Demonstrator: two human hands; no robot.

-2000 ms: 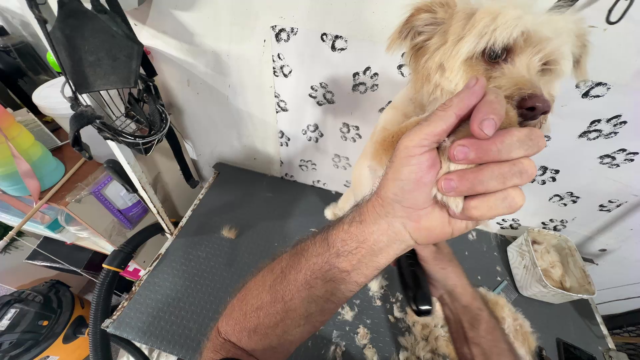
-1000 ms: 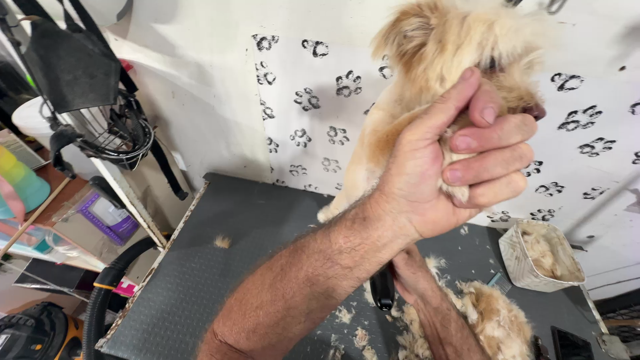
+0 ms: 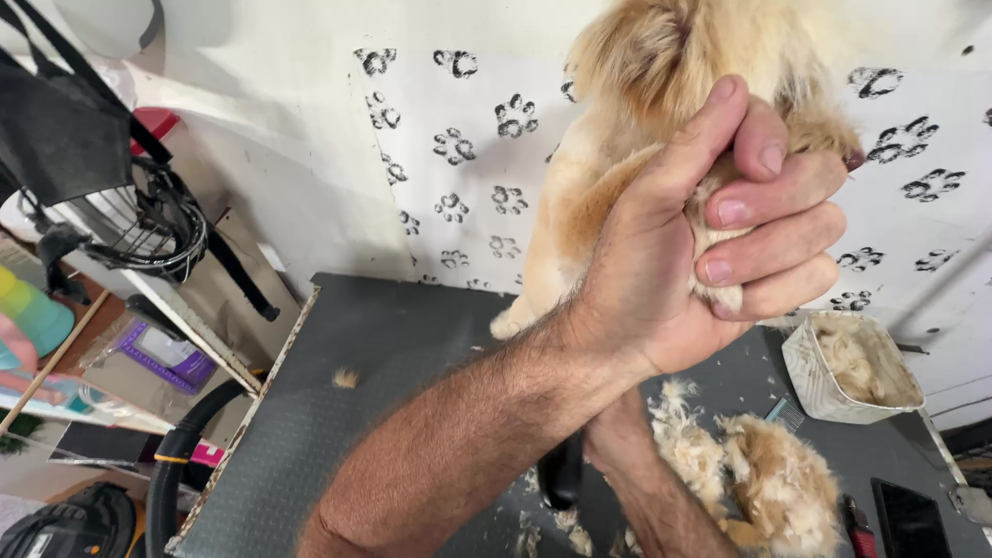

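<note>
A cream and tan dog (image 3: pixel 573 209) sits at the far side of the grey grooming table (image 3: pixel 356 442), its head in profile to the right. My left hand (image 3: pixel 721 225) is closed around one of its front paws (image 3: pixel 719 297), close below the muzzle, palm towards me. Another paw (image 3: pixel 509 322) rests on the table. Under my left wrist crosses my right hand (image 3: pixel 608 446), mostly hidden by the left forearm. It holds a black handheld tool (image 3: pixel 562 473), probably a clipper, whose working end is hidden.
Cut fur (image 3: pixel 783 488) lies in clumps at the near right, by a metal comb (image 3: pixel 786 415). A white basket of fur (image 3: pixel 845 372) stands at the right, with a black phone-like device (image 3: pixel 911 515) nearer. Left of the table are shelves, a muzzle-like wire basket (image 3: pixel 147 232) and a black hose (image 3: pixel 167 473).
The dog's head has turned from facing me to profile, towards the right. The black tool has moved left and nearer to me. My left hand has kept hold of the paw.
</note>
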